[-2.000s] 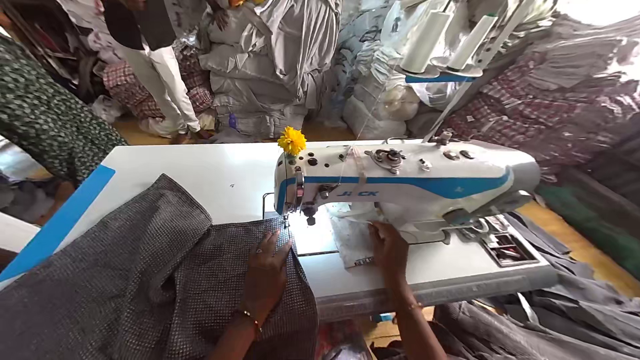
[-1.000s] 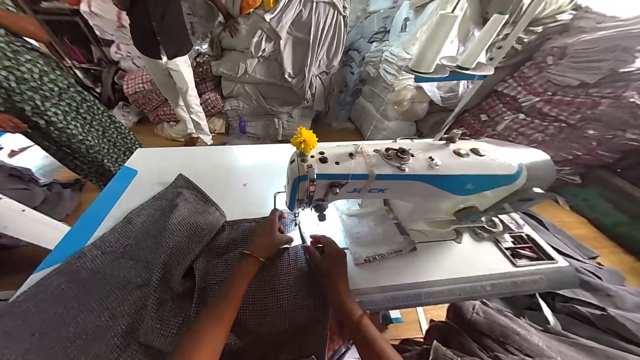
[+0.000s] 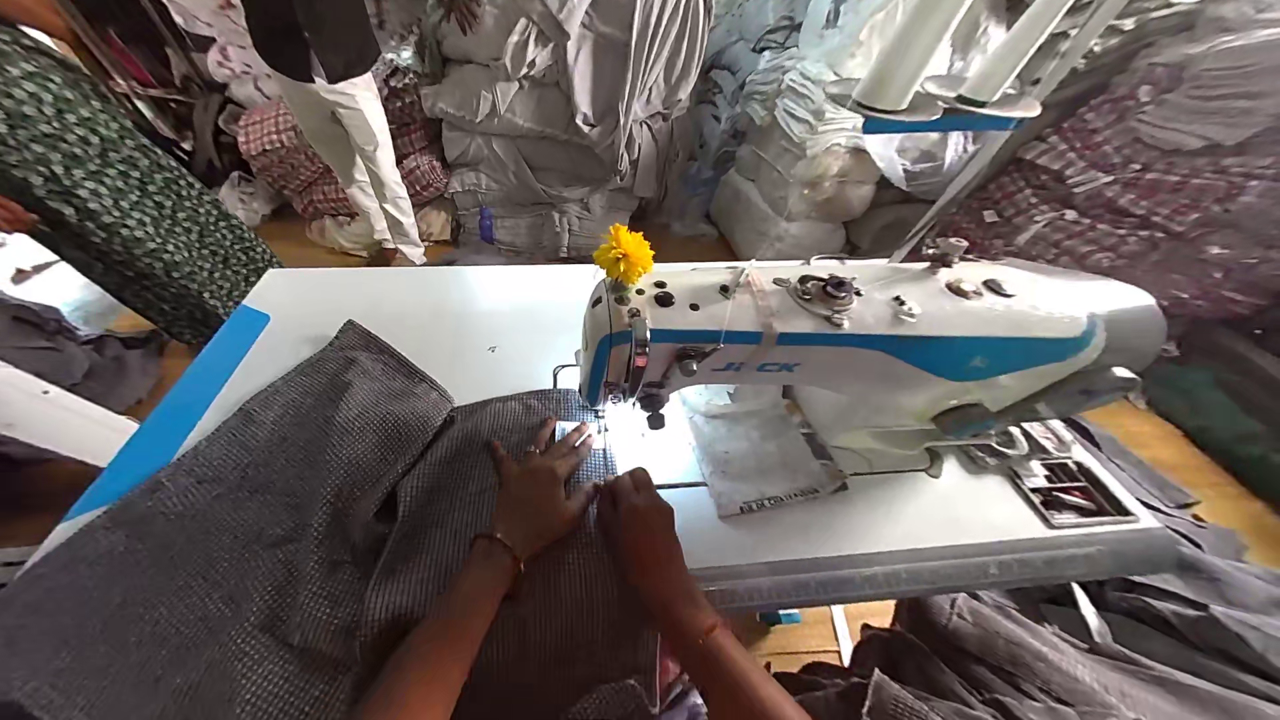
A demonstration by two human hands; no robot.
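Note:
A dark grey checked cloth (image 3: 270, 500) lies over the left part of the sewing table (image 3: 440, 310), its right edge close by the needle area of a white and blue Jack sewing machine (image 3: 860, 350). My left hand (image 3: 540, 490) is spread flat on the cloth, fingertips at a small white label (image 3: 578, 430) just before the presser foot. Beside it, nearly touching, my right hand (image 3: 640, 515) has its fingers curled at the cloth's right edge, pinching it. A lamp brightens the needle plate and washes out detail there.
A white printed packet (image 3: 765, 455) lies under the machine arm. A parts tray (image 3: 1075, 495) is set into the table's right end. Thread cones (image 3: 910, 50) stand behind, and a yellow flower (image 3: 624, 254) tops the machine head. More grey cloth (image 3: 1000, 650) is heaped below; people stand at back left.
My right hand was at the white packet two seconds ago, then moved left to the cloth by the needle. My left hand now lies flatter, and a white label shows under its fingertips.

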